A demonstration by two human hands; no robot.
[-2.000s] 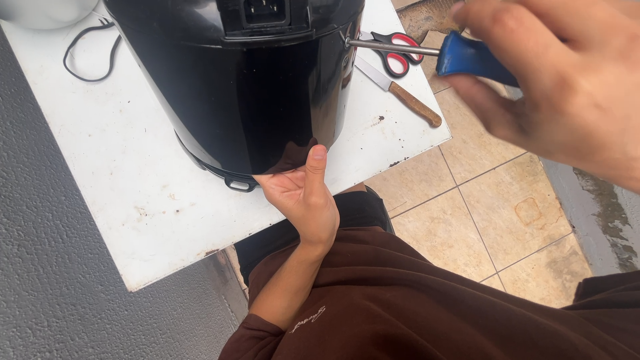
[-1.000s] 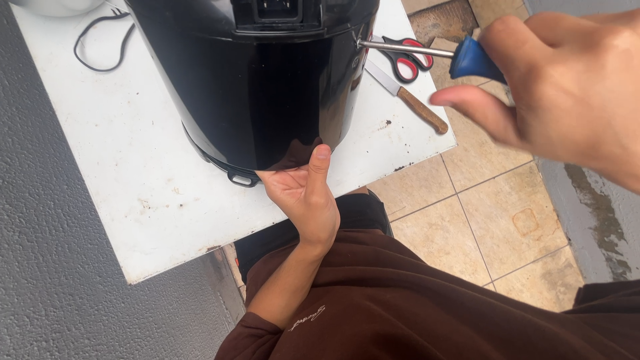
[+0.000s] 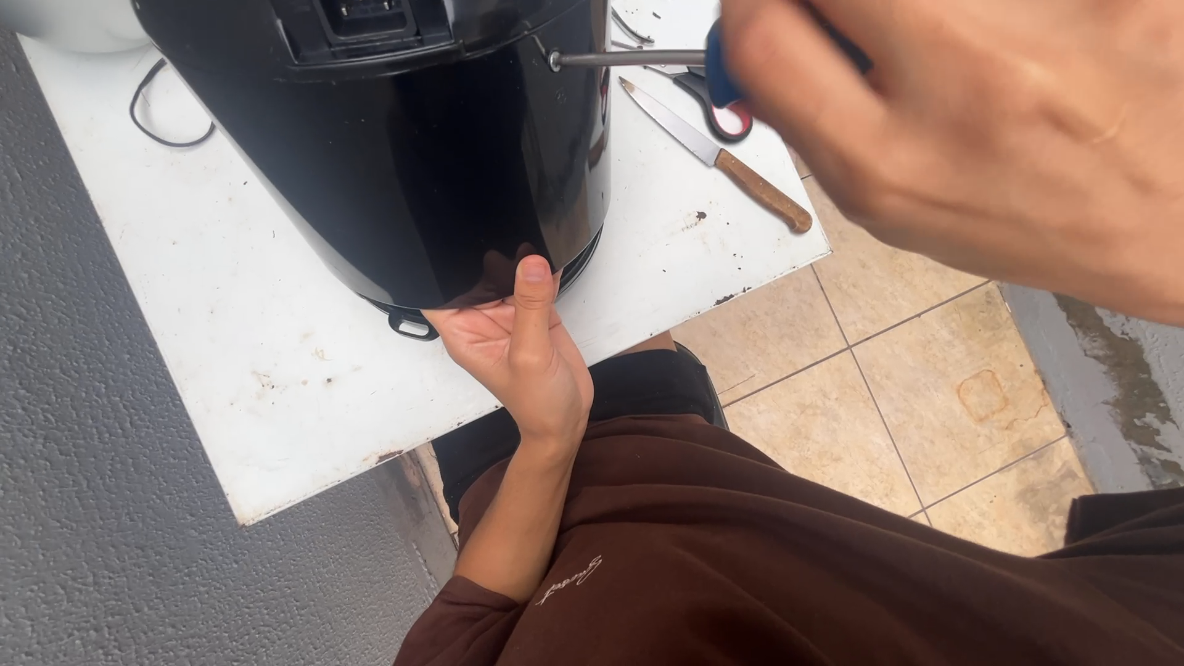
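Observation:
A glossy black appliance housing [image 3: 416, 166], with a socket-like recess [image 3: 365, 17] near its top edge, rests on the white table. My left hand [image 3: 518, 356] grips its lower rim, the thumb up against the outside and the fingers hidden beneath. From the right, my right hand [image 3: 888, 139] is closed around the blue handle of a screwdriver [image 3: 638, 58]. The shaft lies roughly level in view, and its tip meets a screw spot high on the right side of the housing. Part of the handle is hidden by the hand.
On the white table [image 3: 277, 407], a knife with a wooden handle [image 3: 763, 191] and red-and-black scissors [image 3: 726, 116] lie right of the housing. A black cord loop [image 3: 148, 120] and a pale rounded object [image 3: 79, 23] are at the upper left. A grey textured wall [image 3: 102, 462] borders the left side.
My right hand has shifted its hold on the screwdriver and now covers more of the handle. The tip stays at the same spot on the housing, and my left hand keeps its place.

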